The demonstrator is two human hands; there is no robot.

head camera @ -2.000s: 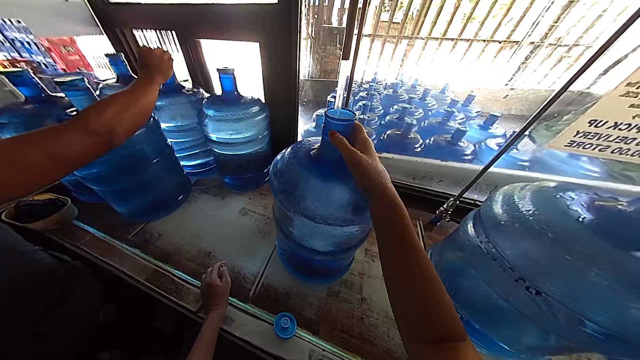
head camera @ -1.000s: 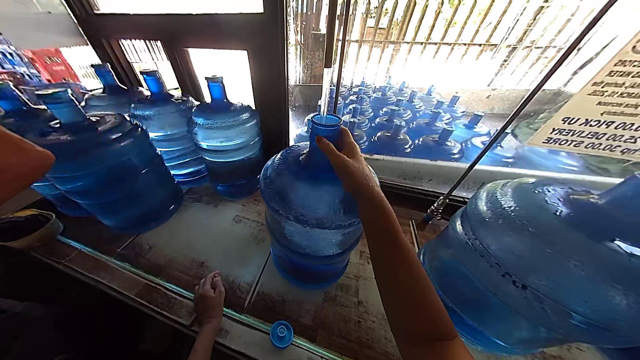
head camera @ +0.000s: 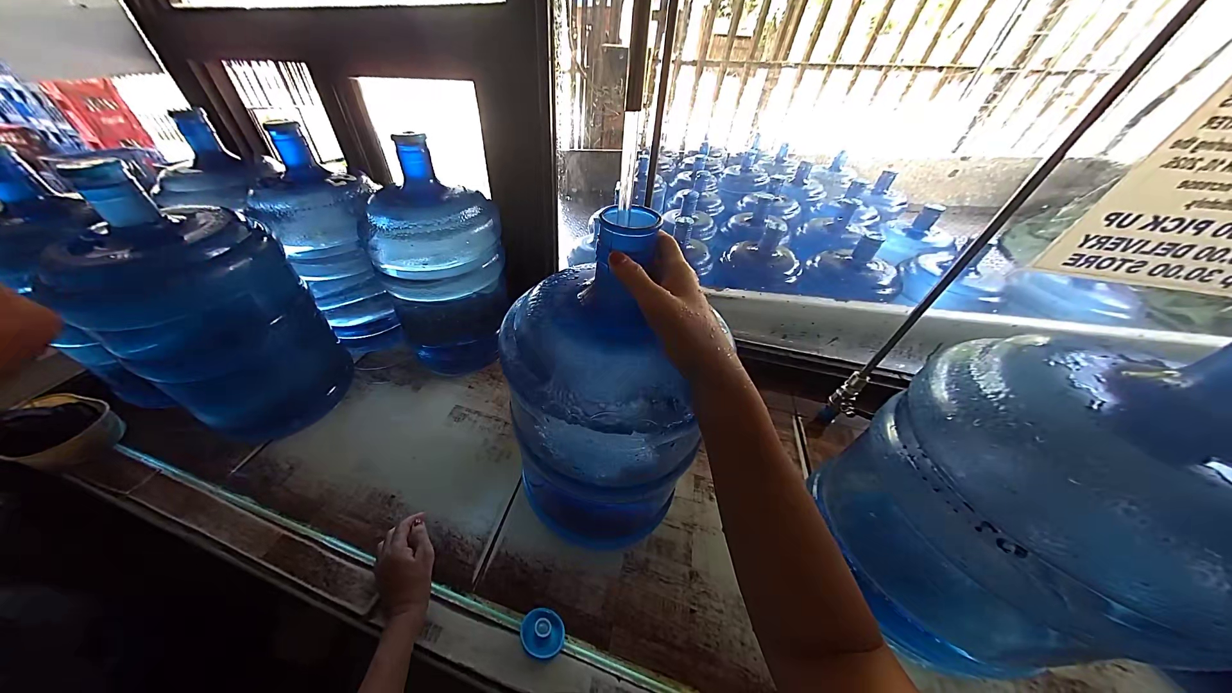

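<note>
My right hand (head camera: 669,289) is wrapped around the neck of an upright blue water jug (head camera: 602,404), with the thumb on the near side. A clear stream falls from a narrow spout (head camera: 637,58) into the open mouth, and the water level inside is hard to read. Lower left, my left hand (head camera: 404,558) rests at the counter's front edge with its fingers curled together and nothing visible in them. Right of it, a round blue cap (head camera: 542,633) lies on the edge, touching neither hand.
Several blue jugs stand at left (head camera: 192,318), near a bowl-like container (head camera: 72,433). A large jug (head camera: 1039,500) leans at right beside a thin rod (head camera: 962,260). Many jugs show beyond the glass. A sign (head camera: 1155,212) bears writing. Part of another person's arm (head camera: 21,332) blurs at left.
The other arm, which had its hand at a left jug's neck, has drawn back to the left edge. My right hand stays on the jug's neck, and my left hand stays at the counter edge.
</note>
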